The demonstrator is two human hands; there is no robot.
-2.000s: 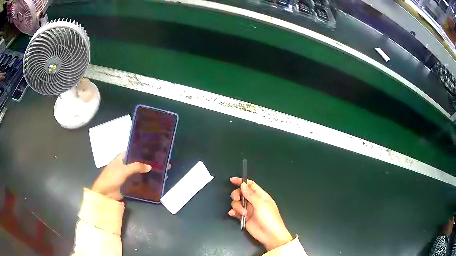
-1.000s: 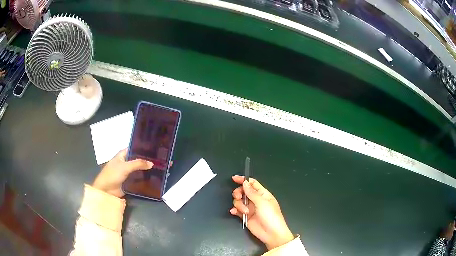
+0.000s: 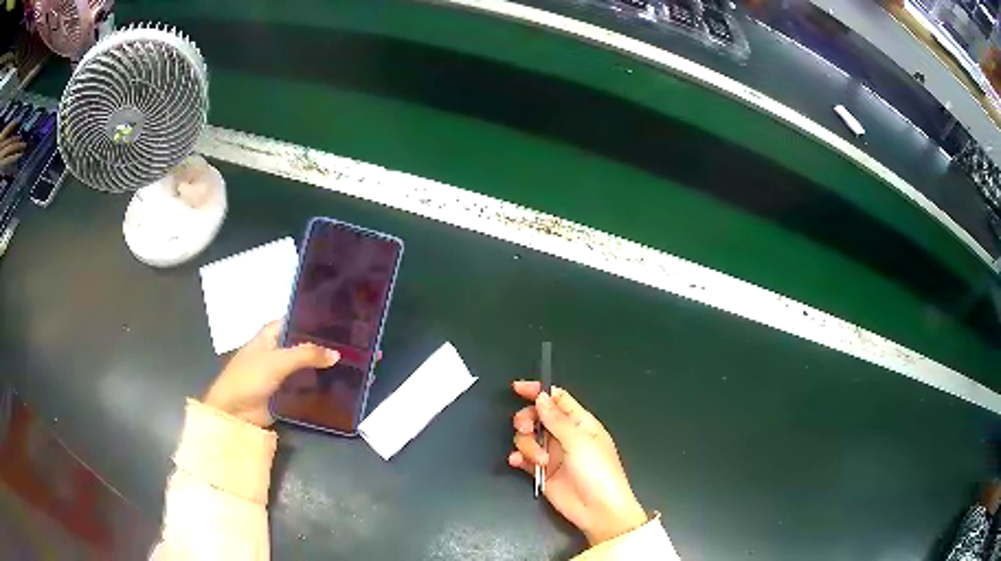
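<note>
My left hand holds a large dark smartphone with a blue-purple edge, its thumb lying on the lower part of the screen. The phone partly overlaps a squarish white paper pad on its left. A narrow white label sheet lies slanted on the dark bench, close to the phone's lower right edge. My right hand holds thin dark tweezers between thumb and fingers, upright in the picture, over the bench to the right of the sheet.
A white desk fan stands at upper left, a pink fan beyond it. A small dark phone lies by the fan. A worn white rail borders the green belt. Another person's hand shows at the left edge.
The whole view has shifted slightly. My left hand still holds the smartphone and my right hand still holds the tweezers, with hardly any change in pose. The other person's hand at the left edge shows more.
</note>
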